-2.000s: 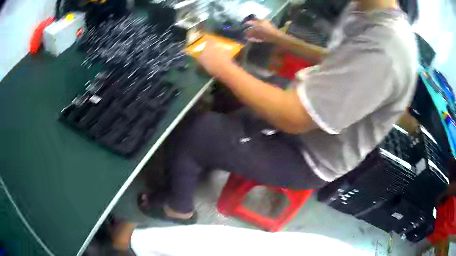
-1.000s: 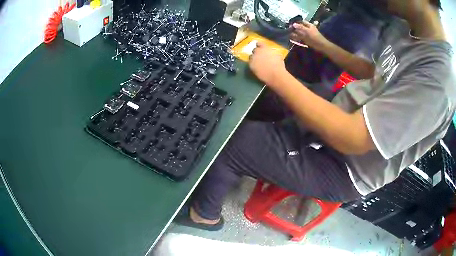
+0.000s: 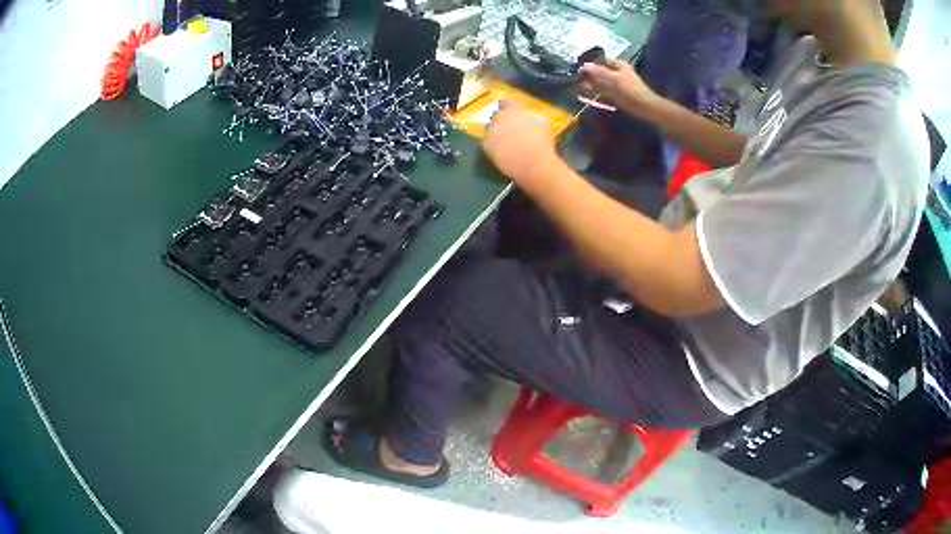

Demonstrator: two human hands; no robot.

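Neither of my hands is in view. A black blister tray (image 3: 302, 245) with moulded pockets lies on the green bench (image 3: 94, 344). A few small parts (image 3: 248, 188) sit in its pockets along the left side, near a small white label. A tangled pile of dark pronged parts (image 3: 334, 99) with silvery ends lies behind the tray, at its back edge.
A seated person (image 3: 793, 229) works over a yellow-orange pad (image 3: 511, 113) at the bench edge. The person sits on a red stool (image 3: 594, 448). Black stacked trays (image 3: 803, 438) stand behind. A white box (image 3: 185, 63) with an orange coiled hose (image 3: 127, 63) stands at the back left.
The view has swung since two seconds ago and is sharper. Since one second ago, the tray and neighbouring person have shifted slightly left in the picture. The person's hands remain near the pad.
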